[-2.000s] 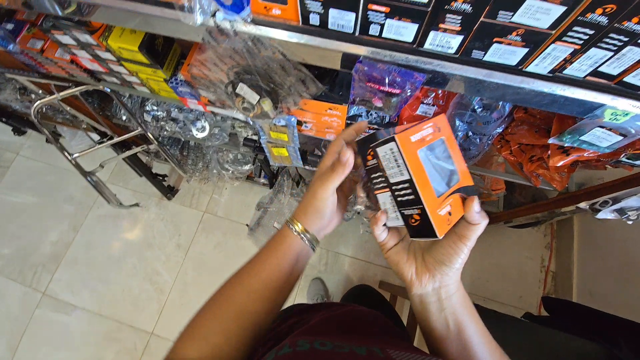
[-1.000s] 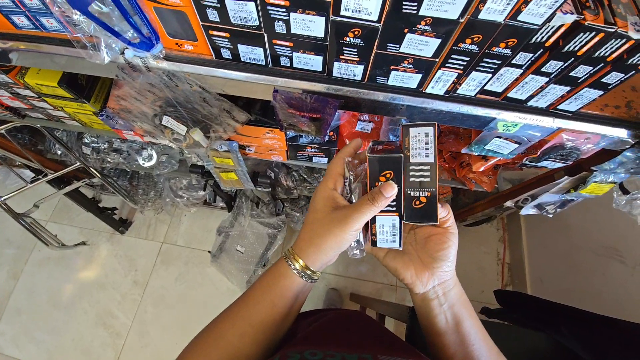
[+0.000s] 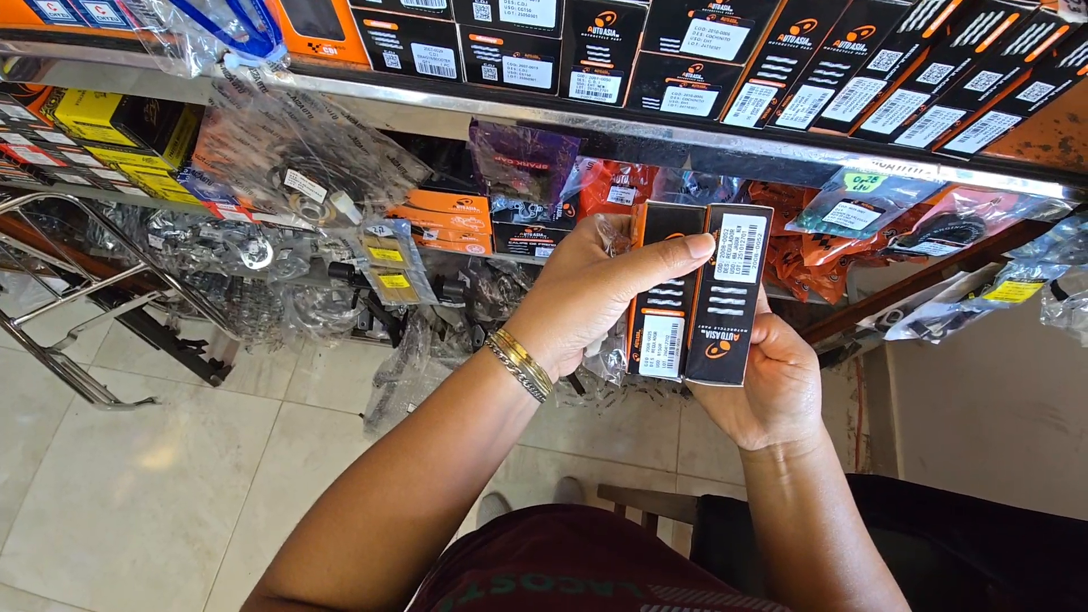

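Observation:
Two black-and-orange cardboard parts boxes are held side by side before the shelves. The left box [image 3: 665,297] sits between the thumb and fingers of my left hand [image 3: 608,285], whose thumb lies across its face and reaches the other box's edge. A crumpled clear plastic bag [image 3: 605,361] shows beside that hand; whether it is gripped I cannot tell. My right hand [image 3: 769,382] holds the right box [image 3: 728,297] from behind and below, its fingers mostly hidden. Both boxes stand upright, long narrow sides facing me, with white printed labels.
Rows of similar boxes [image 3: 595,55] line the upper shelf, above its metal edge [image 3: 544,115]. Bagged parts [image 3: 310,183], yellow boxes [image 3: 127,127] and orange packets [image 3: 786,263] fill the lower shelf. A chrome tubular rack [image 3: 76,297] stands at left; a wooden chair [image 3: 650,501] is near my body.
Two seconds ago the boxes were tilted, with an orange windowed face showing; now their narrow labelled sides face me. My left hand has closed around the left box. The view has shifted right.

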